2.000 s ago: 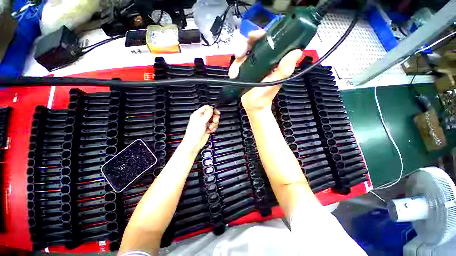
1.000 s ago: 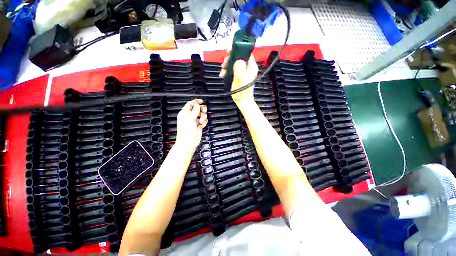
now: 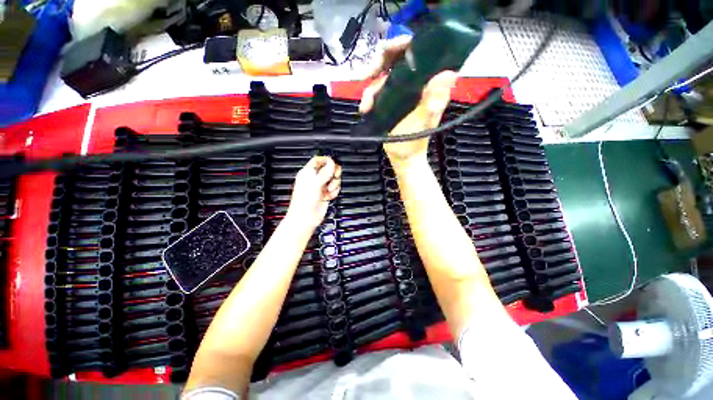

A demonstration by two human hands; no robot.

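Observation:
My right hand (image 3: 414, 109) is closed around the dark green electric screwdriver (image 3: 426, 66), which is blurred and tilted, its nose pointing down-left toward the rows. My left hand (image 3: 317, 183) is just below and left of the nose, fingers curled over the black plastic handles (image 3: 363, 254); whether it pinches a screw is too small to tell. The handles lie side by side in long rows on a red sheet (image 3: 102, 141). The screw tray (image 3: 206, 251), full of black specks, sits on the rows to the left of my left forearm.
The black screwdriver cord (image 3: 203, 148) crosses above the rows. At the back are a black box (image 3: 98, 62), a yellow-orange item (image 3: 263, 51) and a clear bag. A grey bar (image 3: 633, 78) slants at upper right; a white fan (image 3: 676, 324) stands at lower right.
Since one second ago the screwdriver has swung from near upright to a slant up and right, with my right hand. My left hand has shifted slightly right and its fingers are more curled.

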